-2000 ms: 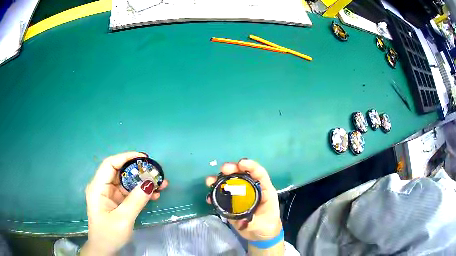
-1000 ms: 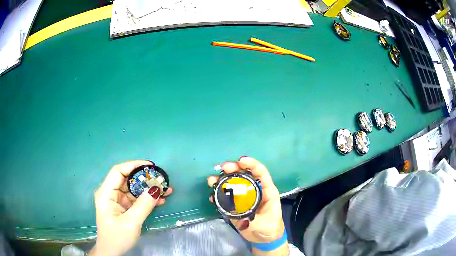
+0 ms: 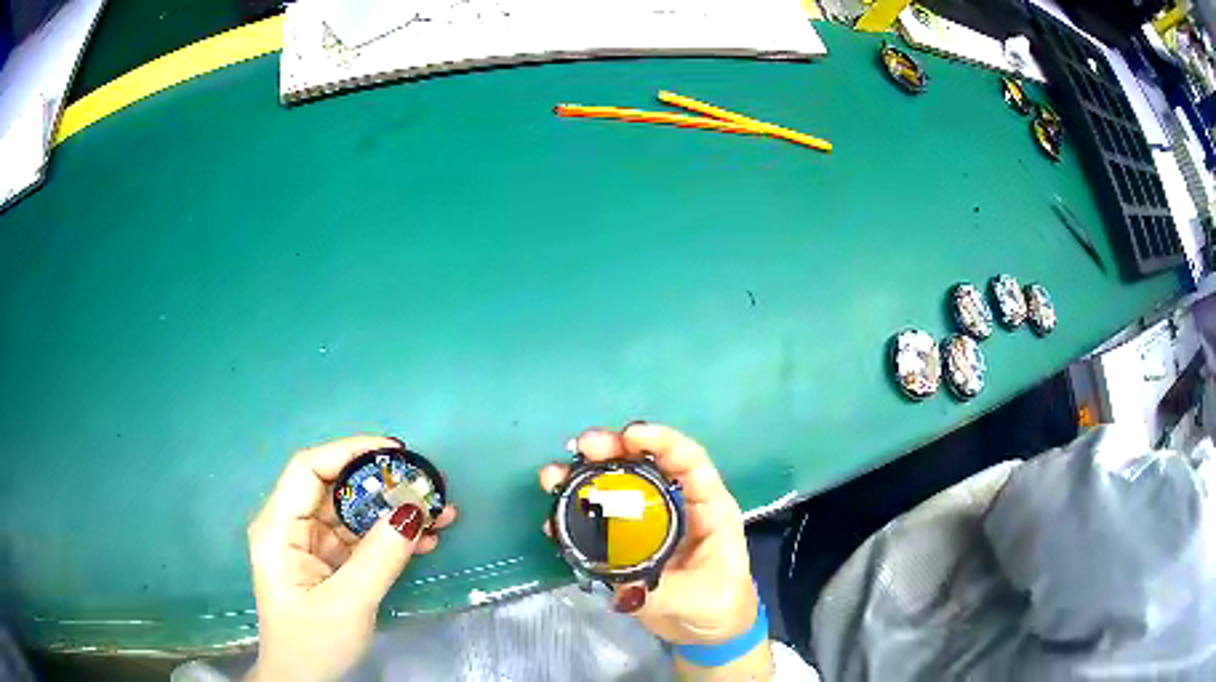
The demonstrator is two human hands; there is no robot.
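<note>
My left hand [image 3: 320, 540] holds a round black-rimmed inner module [image 3: 374, 490], its face of blue, white and silver components up, the thumb lying on its lower right part. My right hand [image 3: 694, 546] holds a round watch case [image 3: 624, 529] from below and the right side, with its yellow-amber inside and black and white patch facing up. The two parts are apart, a little above the front of the green mat. The fingers hide parts of both rims.
Several inner modules [image 3: 916, 362] lie at right. Two crossed orange sticks [image 3: 694, 119] lie at the back, before a white board [image 3: 534, 37]. More cases [image 3: 903, 67], tweezers [image 3: 1078, 232] and a black tray [image 3: 1127, 173] are far right. A person's pale sleeve [image 3: 1027, 560] is at lower right.
Both hands keep hold of their parts. Since the earliest frame the left hand has shifted slightly right and down. The view has shifted a little.
</note>
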